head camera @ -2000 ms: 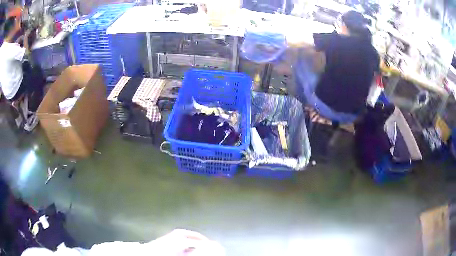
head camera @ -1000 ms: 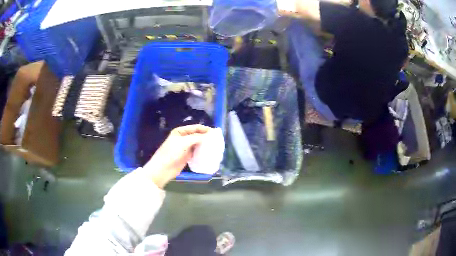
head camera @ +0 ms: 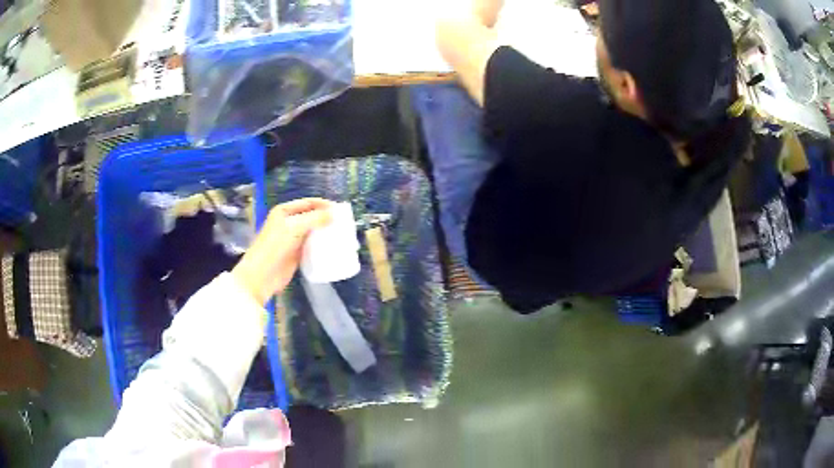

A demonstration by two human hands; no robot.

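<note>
My left hand (head camera: 279, 245) reaches in from the lower left in a pale sleeve. Its fingertips are closed on the left edge of a small white fabric piece (head camera: 331, 245). The piece is held up in the air in front of the woven-lined bin (head camera: 425, 311) and hangs just right of the fingers. The fingers hide its left edge. My right hand is not in view.
A blue plastic crate (head camera: 114, 265) with dark cloth stands left of the bin. The bin holds a pale strip (head camera: 340, 324) and a tan strip (head camera: 380, 263). A person in black (head camera: 585, 183) works at the white table (head camera: 393, 41). Checked cloth (head camera: 48, 292) lies far left.
My left hand has come up from the bottom edge with the white piece and moved in front of the lined bin. The view has shifted right and closer to the person and table.
</note>
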